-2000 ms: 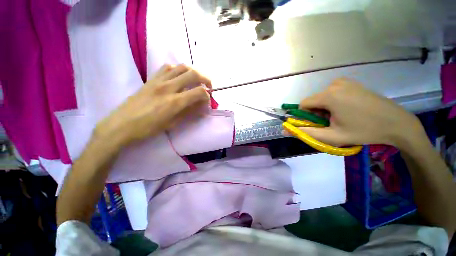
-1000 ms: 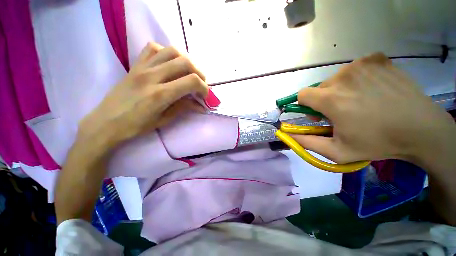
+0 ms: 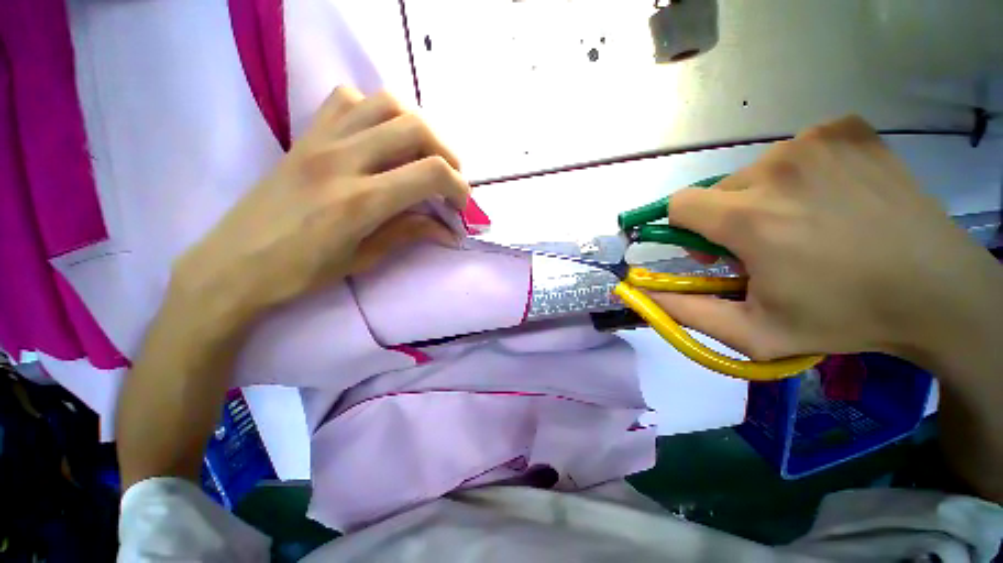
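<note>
Garment panels, pale pink side up (image 3: 445, 297), lie over the table's front edge, with magenta parts at the far left. My left hand (image 3: 341, 198) pinches the panel's upper edge between thumb and fingers; a small magenta corner shows beside the fingertips. My right hand (image 3: 814, 242) holds the scissors (image 3: 704, 357) by the green and yellow handles. The blades point left and lie along the panel's upper edge, their tips near my left fingertips. The exact tip position is hard to see. More pale pink cloth (image 3: 484, 440) hangs down over the lap.
The white machine table (image 3: 858, 88) spans the top, with a grey metal part (image 3: 684, 30). A ruler-marked strip (image 3: 572, 288) runs along the front edge. A blue crate (image 3: 858, 412) is below at right, another (image 3: 233, 451) at lower left. A white board (image 3: 693, 379) is at the knees.
My right hand and the scissors have moved left from two seconds ago, bringing the blades to the panel edge. The handles are spread wider. Since one second ago, little has moved.
</note>
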